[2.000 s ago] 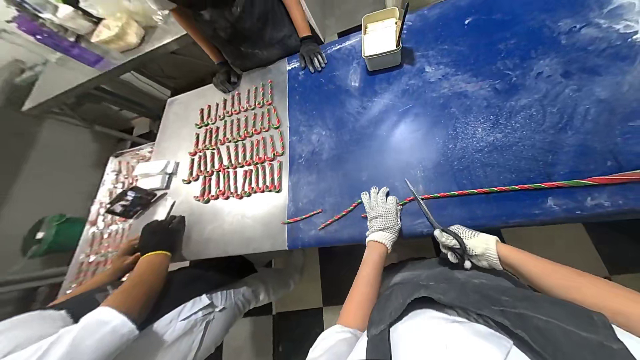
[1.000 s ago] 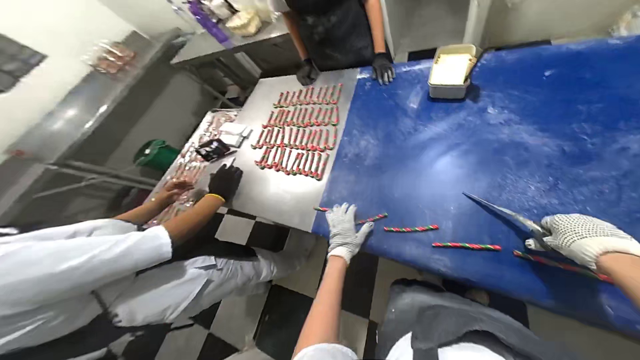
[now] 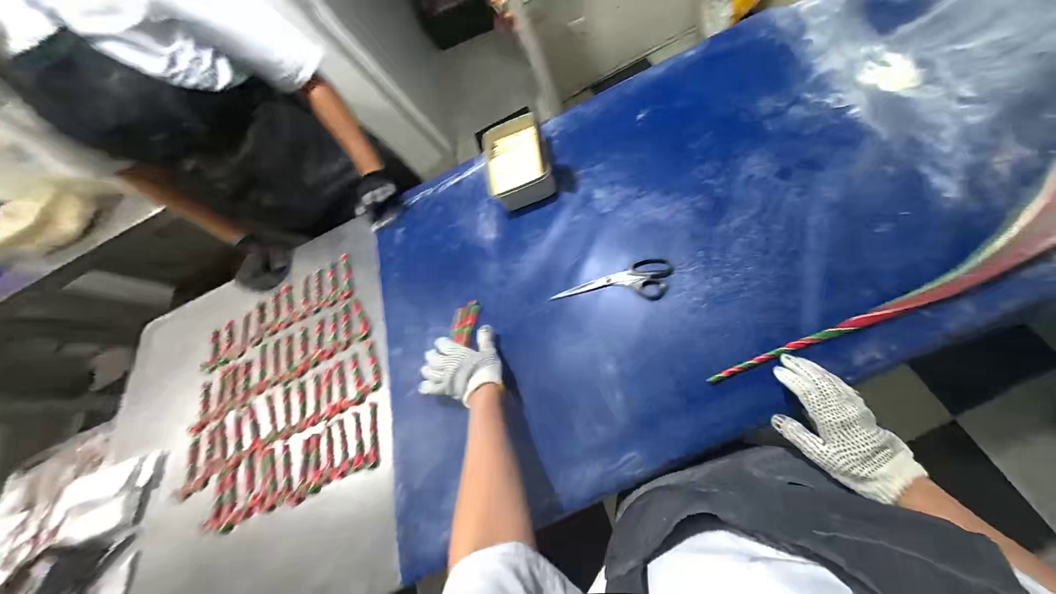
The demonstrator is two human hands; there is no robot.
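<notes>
My left hand point(image 3: 462, 367), in a white dotted knit glove, lies over a small bundle of red and green striped candy sticks point(image 3: 465, 322) on the blue table; their lower ends are hidden under the palm. My right hand point(image 3: 843, 429), gloved alike, is spread with fingers apart at the near table edge, fingertips close beside a twisted red and green candy rope point(image 3: 813, 338). That rope thickens towards the right edge of the view. Scissors point(image 3: 620, 279) lie on the table between the hands, untouched, blades pointing left.
Rows of small striped candy canes point(image 3: 289, 388) lie on the metal table point(image 3: 330, 528) at left. A rectangular container point(image 3: 520, 161) with pale contents stands at the blue table's far edge. Beyond the metal table, a person's black-gloved hands point(image 3: 378, 198) rest near its far edge.
The scissors, in my right hand before, now lie on the table. The cut sticks, spread in a line one second ago, are bundled at my left hand. The view has shifted.
</notes>
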